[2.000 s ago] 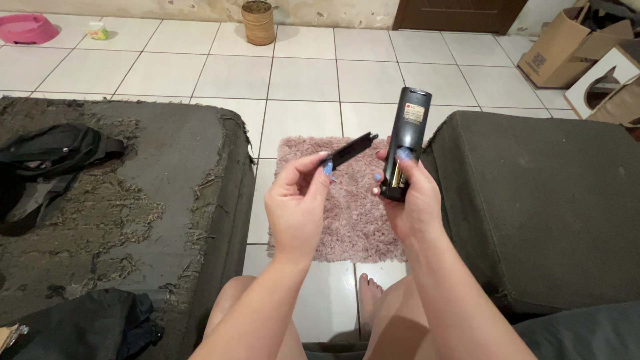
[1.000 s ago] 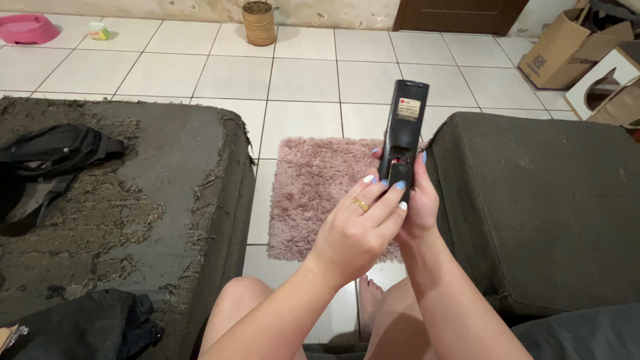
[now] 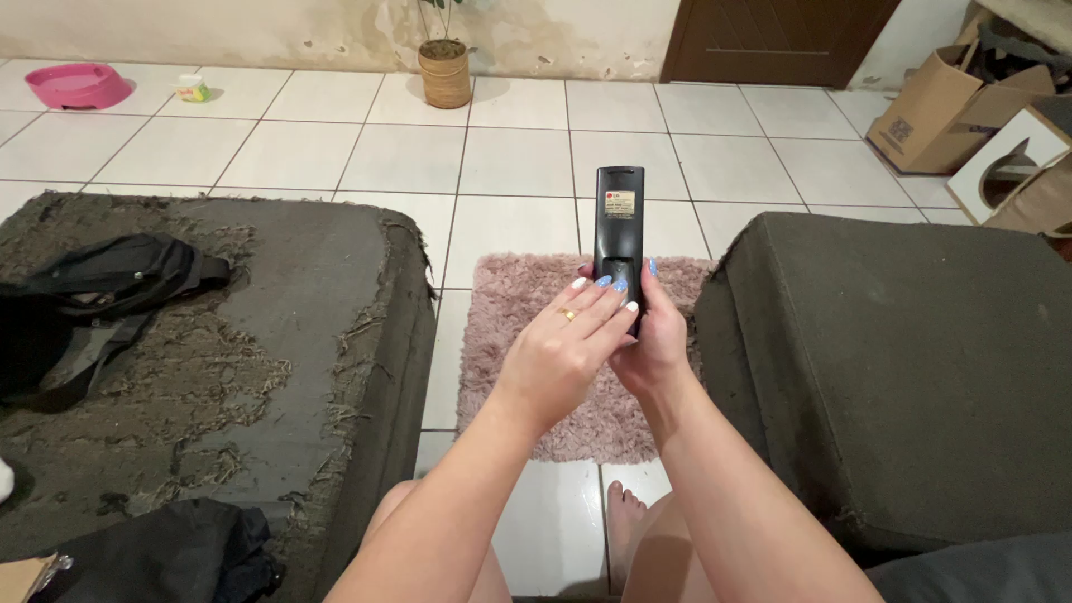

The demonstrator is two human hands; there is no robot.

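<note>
A black LG remote control is held upright over the pink rug, its back with a small label turned to me. My right hand grips its lower part from the right side and behind. My left hand, with a gold ring, lies across the lower back of the remote, fingertips pressed on it. The battery cover appears to be on the remote beneath those fingers, though they hide most of it. No batteries are visible.
Worn dark upholstered seats stand at left and right, with a black bag on the left one. A shaggy pink rug lies between them. Beyond are a plant pot, a pink basin and a cardboard box.
The battery cover, held apart in my left hand two seconds ago, has been brought to the remote. My left hand has moved right onto the remote's back, and the exposed battery compartment is now covered.
</note>
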